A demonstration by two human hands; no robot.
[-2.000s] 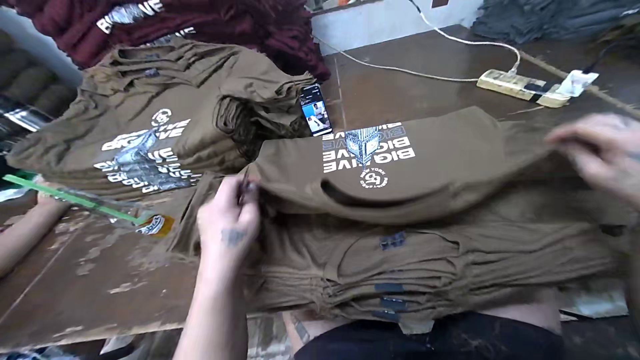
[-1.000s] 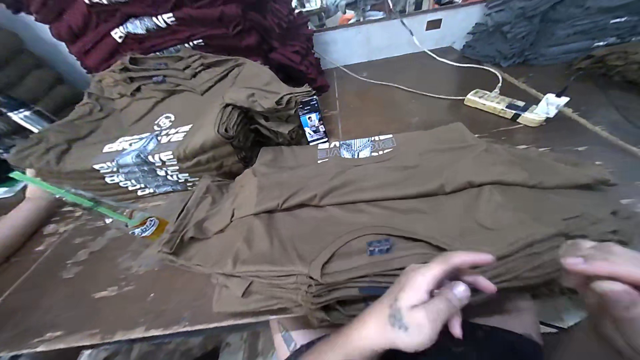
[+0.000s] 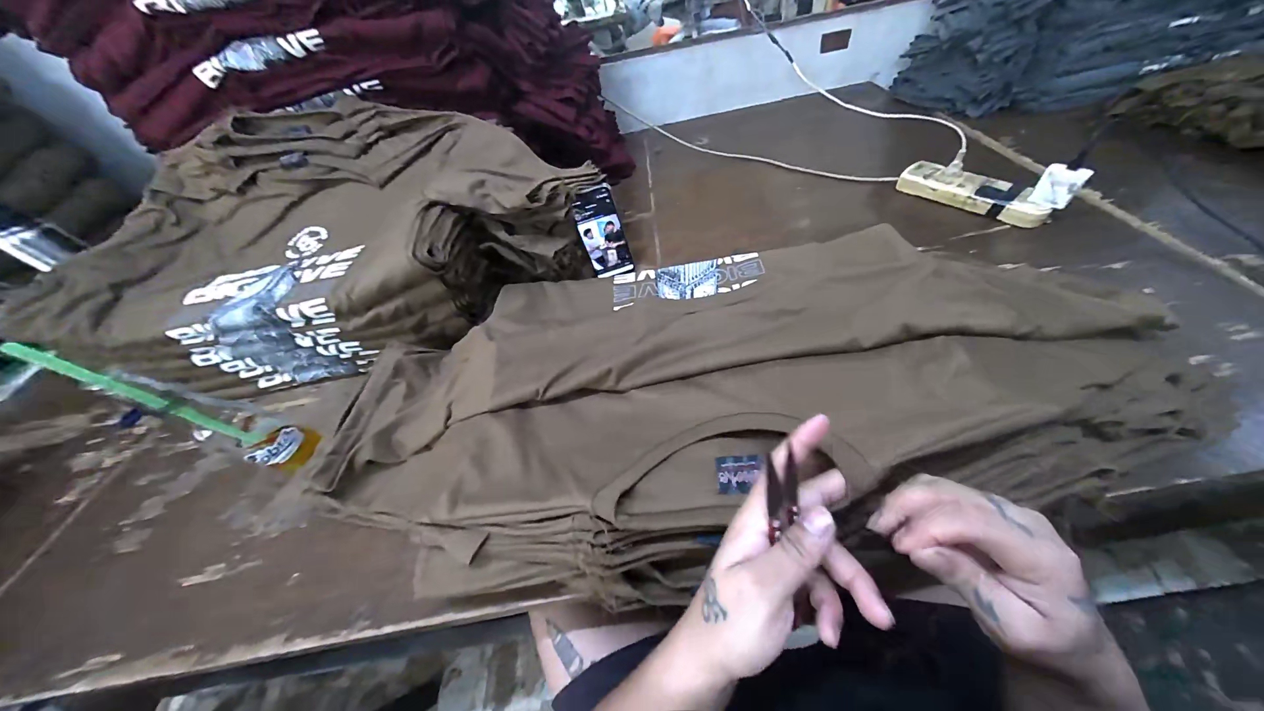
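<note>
A stack of brown T-shirts (image 3: 691,395) lies before me on the wooden table, the top one partly folded back with part of its print showing. Its neckline and a dark neck label (image 3: 741,474) face me. My left hand (image 3: 770,573) is over the near edge of the stack and holds small dark thread snips (image 3: 782,499) between thumb and fingers, blades pointing up. Just right of it, my right hand (image 3: 987,563) is curled with thumb and fingertips together; whether something thin is pinched there cannot be told.
Another pile of printed brown T-shirts (image 3: 296,247) lies at left, with maroon garments (image 3: 444,79) behind it. A phone (image 3: 602,232) leans by that pile. A power strip (image 3: 973,193) with cables lies at back right, near grey garments (image 3: 1037,49). A bottle (image 3: 281,449) lies at left.
Both hands held the top shirt's raised cloth two seconds ago; it now lies down over the stack. My hands have come together at the near edge, and the snips now show in my left hand.
</note>
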